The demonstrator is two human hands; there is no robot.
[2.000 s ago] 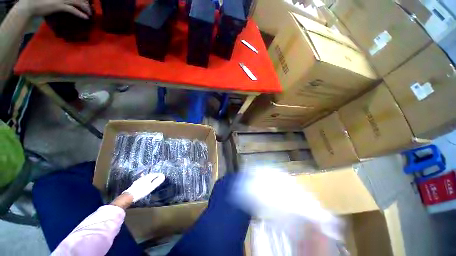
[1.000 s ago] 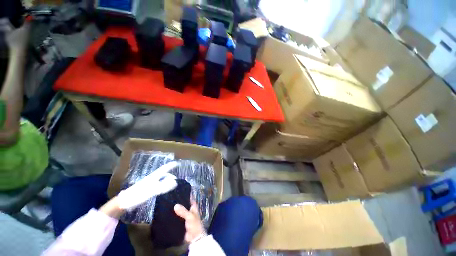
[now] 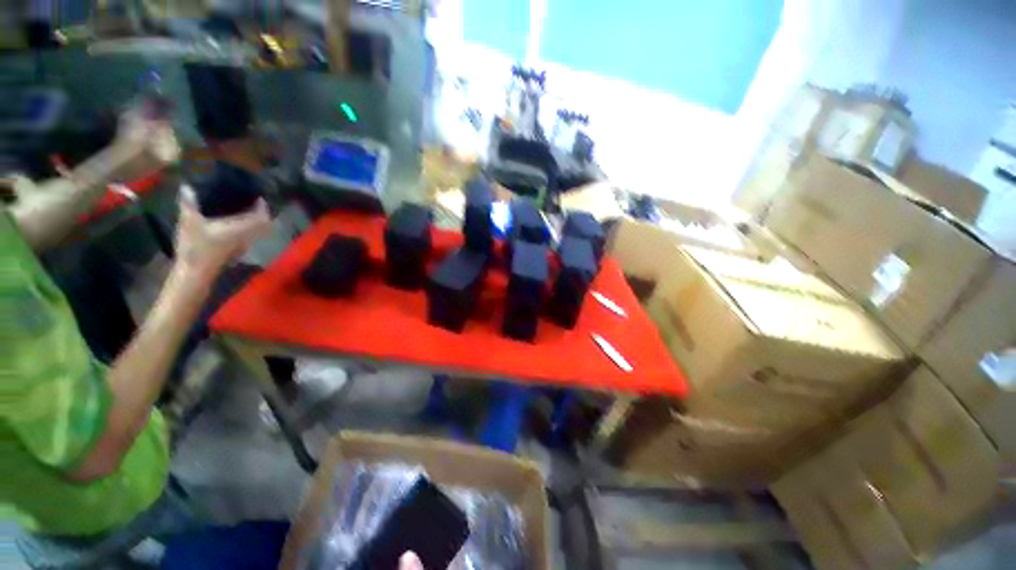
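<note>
A black case (image 3: 418, 526) is held over the carton at the bottom of the picture. Only a bare thumb of my right hand (image 3: 410, 561) shows on it; the rest of the hand is cut off by the lower edge. My left hand is out of the picture. The open carton (image 3: 507, 454) holds clear, shiny plastic sleeves (image 3: 496, 523), partly hidden behind the case. Upright stacks of black cases (image 3: 525, 292) stand on the red-topped table (image 3: 379, 337), with a lower black stack (image 3: 335, 265) at its left.
Two pale slivers (image 3: 612, 353) lie at the table's right. Sealed cartons (image 3: 769, 384) stand at right, with a pallet (image 3: 680, 534) on the floor. A person in green (image 3: 67, 412) at left holds a dark piece (image 3: 228, 192) by a machine with a blue screen (image 3: 347, 164).
The view has tilted up, so the table and carton sit lower. My gloved left hand has gone out of the picture. The coworker's two hands now show around a dark piece.
</note>
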